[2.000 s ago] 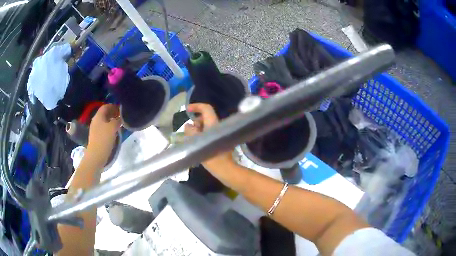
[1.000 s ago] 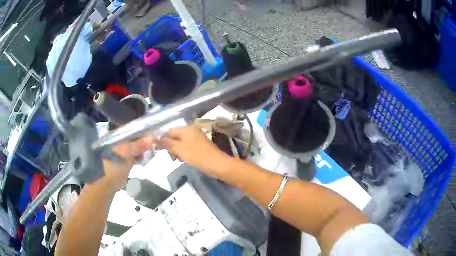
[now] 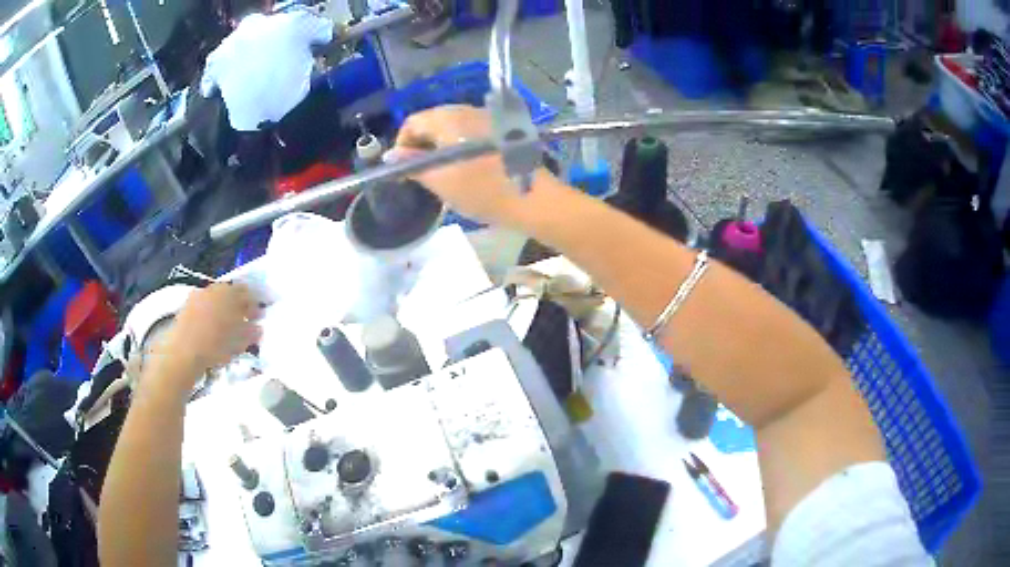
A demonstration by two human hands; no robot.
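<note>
My right hand (image 3: 449, 144) is raised at the silver thread stand rod (image 3: 299, 199), above a dark thread cone (image 3: 395, 216) on a round holder. Its fingers are bent; whether they pinch a thread cannot be seen. My left hand (image 3: 216, 323) is lower at the left, over the table's left side, fingers curled, blurred; what it holds cannot be told. A green-topped black cone (image 3: 645, 175) and a pink-topped cone (image 3: 740, 239) stand behind my right forearm, partly hidden. The white overlock machine (image 3: 388, 449) with a blue panel is in front.
Small grey cones (image 3: 346, 360) stand behind the machine. A flat black phone (image 3: 626, 521) and a small red-and-blue tool (image 3: 711, 485) lie right of it. A blue basket (image 3: 914, 415) is at the right. A person in white (image 3: 266, 69) is at the upper left.
The view has shifted, showing more of the machine. My hands, close together a second ago, are now apart: the right is up by the rod, the left lower at the left.
</note>
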